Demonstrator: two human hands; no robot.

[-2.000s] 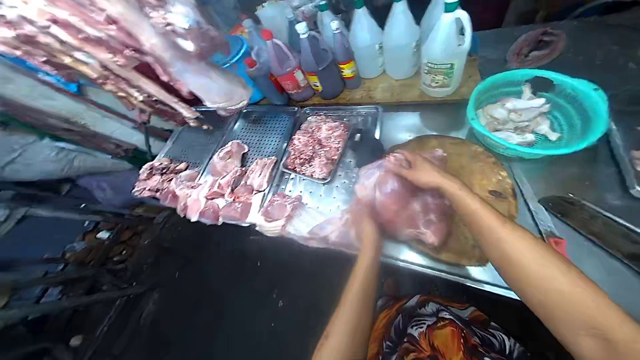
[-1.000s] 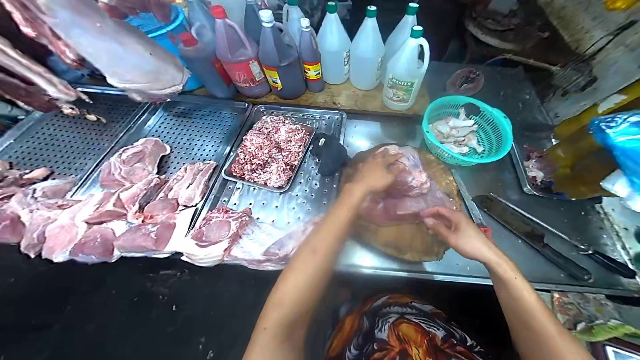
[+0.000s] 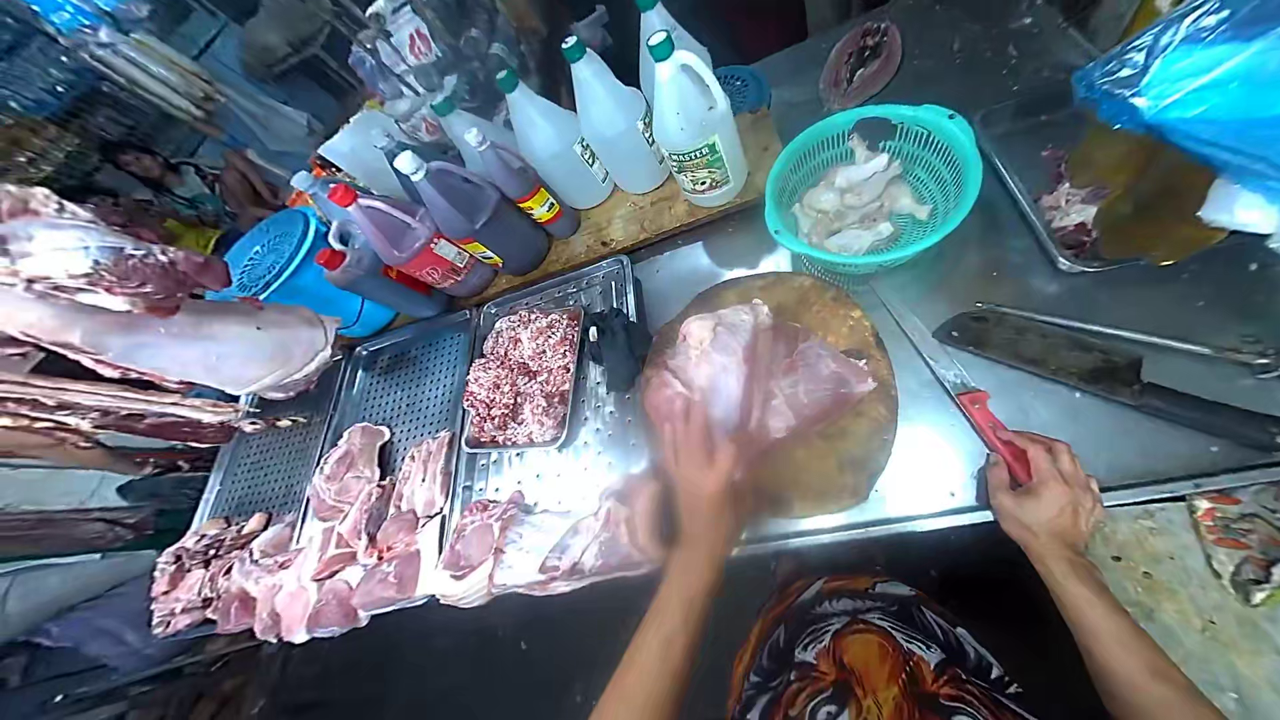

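A large piece of raw meat (image 3: 740, 370) lies on a round wooden chopping block (image 3: 830, 470) on the metal counter. My left hand (image 3: 700, 460), blurred, is at the near left edge of the meat; whether its fingers grip it I cannot tell. To the right of the block, my right hand (image 3: 1045, 490) is closed around the red handle of a knife (image 3: 940, 365), whose blade points away and to the left over the counter. A cleaver (image 3: 1050, 350) with a dark blade lies to the right of the knife, beside a thin metal rod (image 3: 1130, 335).
A green plastic basket (image 3: 960, 190) of pale meat pieces stands behind the block. Left are perforated trays (image 3: 400, 370) with meat cuts (image 3: 390, 550) and a small tray of ground meat (image 3: 520, 380). Bottles (image 3: 700, 130) line a wooden board (image 3: 620, 225). Meat (image 3: 170, 340) hangs at the left.
My right hand has left the meat, moved right and taken hold of the red-handled knife. My left hand has come to the near left side of the meat.
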